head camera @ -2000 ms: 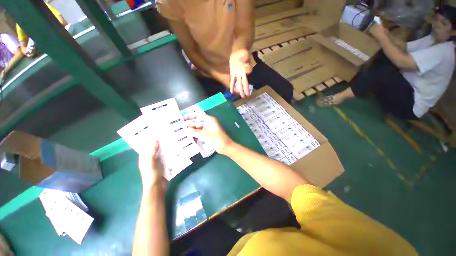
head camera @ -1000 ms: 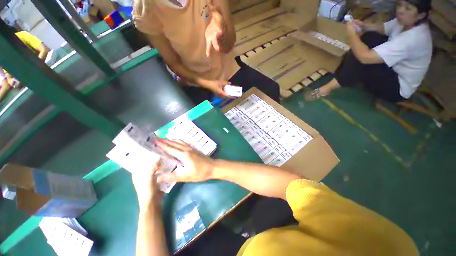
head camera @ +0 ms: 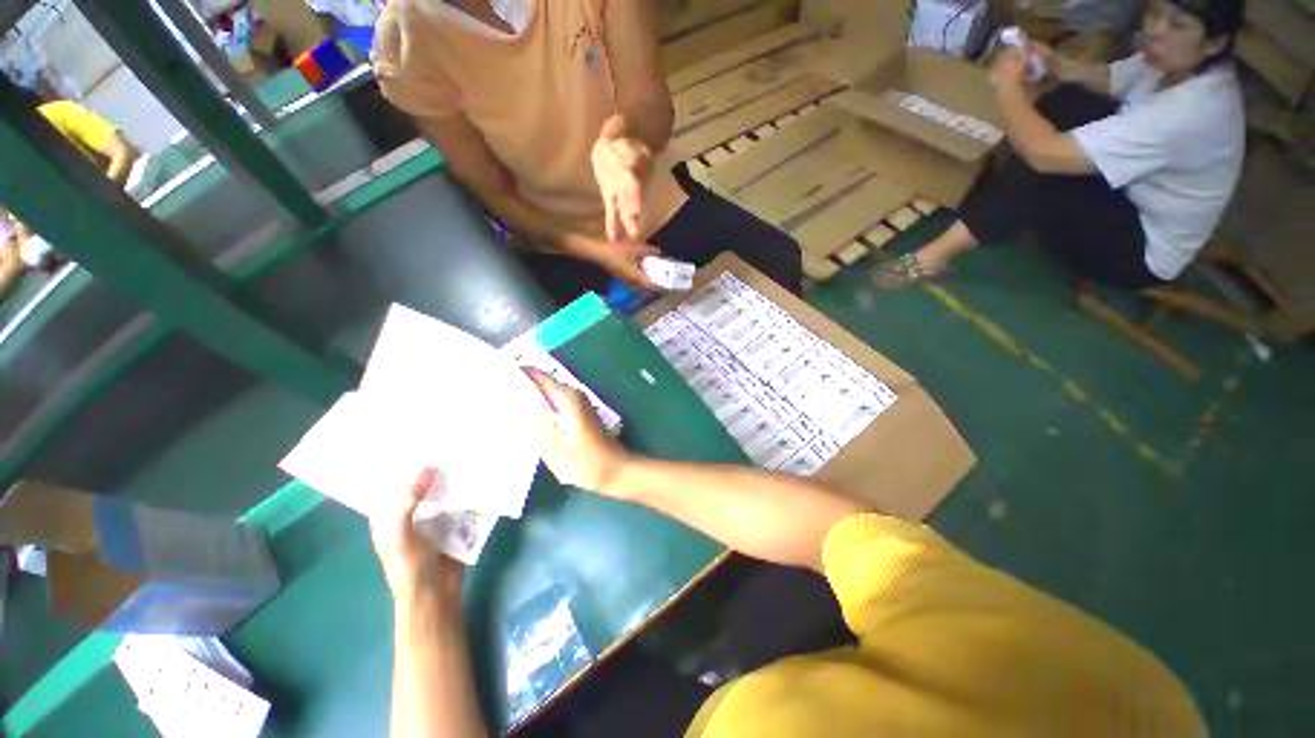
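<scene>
White leaflets are spread in a fan above the green bench, mostly blank side showing, with some print at the lower edge. My left hand grips them at the lower left, thumb on top. My right hand holds their right edge. A leaflet stack lies on the bench just behind my right hand, partly hidden by the hand and the held leaflets. A looser leaflet pile lies at the lower left of the bench.
An open small carton stands at the left. A packed shipping carton is at the right bench end. A shiny bluish patch lies near the front edge. A person in orange holds a small white box opposite; another person in white sits right.
The held leaflets have gone from a tight bundle to a wider fan with mostly blank faces showing. My right hand has moved from over the bundle to its right edge.
</scene>
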